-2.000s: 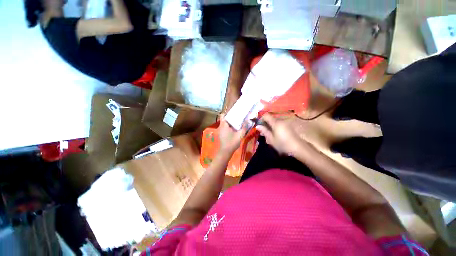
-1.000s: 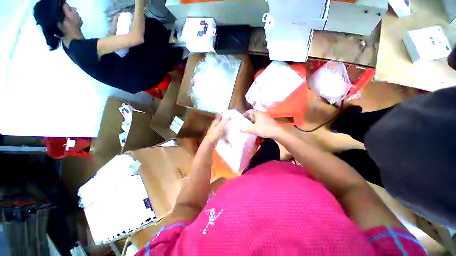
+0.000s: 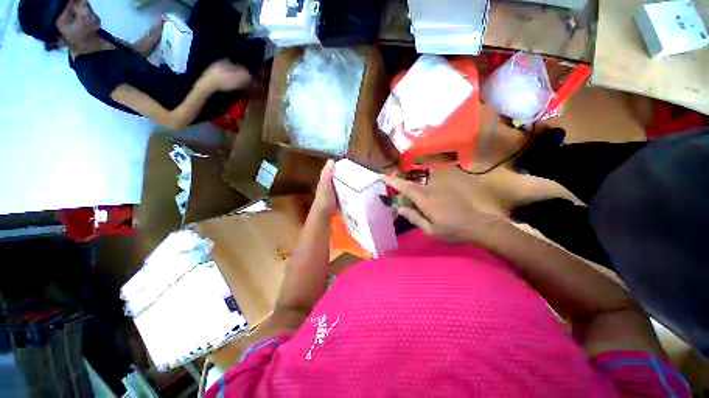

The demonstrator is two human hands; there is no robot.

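A white retail box [image 3: 365, 206] with a faint printed picture is held upright above the lap, tilted slightly. My left hand [image 3: 327, 189] grips its left edge. My right hand [image 3: 435, 204] is at its right side, fingers touching or very near the upper right edge. A small dark thing [image 3: 386, 200] shows at the right fingers; whether it is a tool cannot be told. An orange stool [image 3: 344, 239] is partly hidden behind the box.
White sheets [image 3: 427, 101] lie on an orange stool [image 3: 464, 128] ahead. An open carton [image 3: 276, 101] holds clear film. A large carton [image 3: 256, 272] with white boxes [image 3: 183, 311] stands left. A translucent bag [image 3: 519, 89] is ahead right. People sit at left [image 3: 148, 74] and right [image 3: 661, 210].
The box has turned more upright, showing its top and printed side. My right hand has shifted from its top edge to its right side. The person at left has moved an arm.
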